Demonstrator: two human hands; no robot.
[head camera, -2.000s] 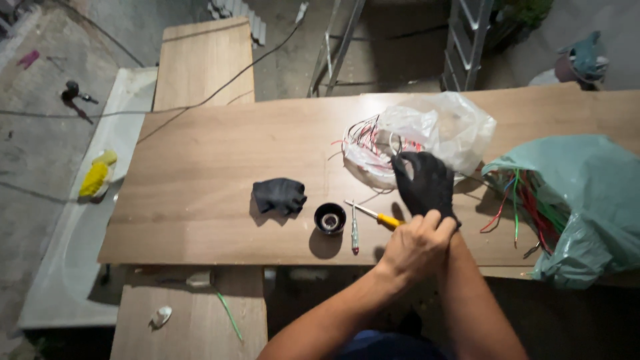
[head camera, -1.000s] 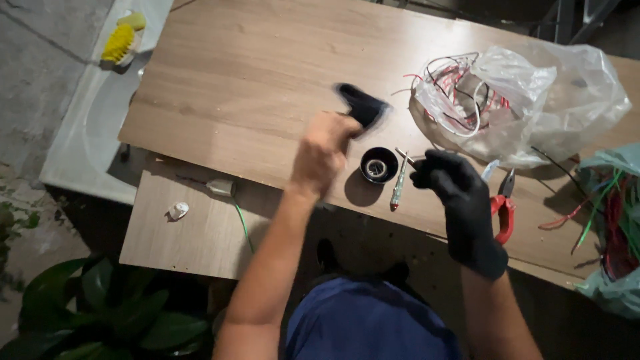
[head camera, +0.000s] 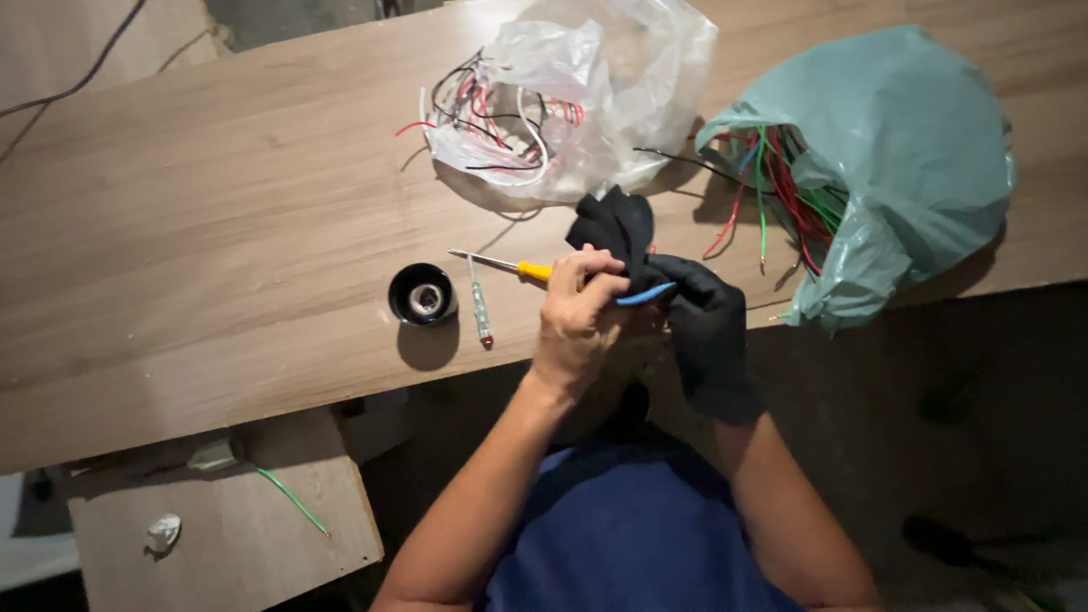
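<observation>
My left hand (head camera: 580, 319), bare, grips a black work glove (head camera: 619, 229) near its cuff, where a blue edge shows. On my right hand (head camera: 705, 331) is a matching black glove, and its fingers pinch the other side of the loose one. Partly behind my left fingers lies a screwdriver with a yellow handle (head camera: 534, 271). Left of it are a voltage tester screwdriver with a clear handle (head camera: 481, 313) and a round black lamp holder (head camera: 422, 295). Beyond the hands, a clear plastic bag (head camera: 629, 93) holds red, black and white wires.
A green plastic bag (head camera: 918, 170) with red and green wires sits at the right of the wooden board (head camera: 212, 255). A lower board (head camera: 246, 544) at bottom left bears a green wire (head camera: 293, 501) and a small white piece (head camera: 163, 533). A dark cable crosses the upper left.
My left hand, at my gloved right wrist two seconds ago, has picked up the loose black glove from the board and brought it right, to my right hand.
</observation>
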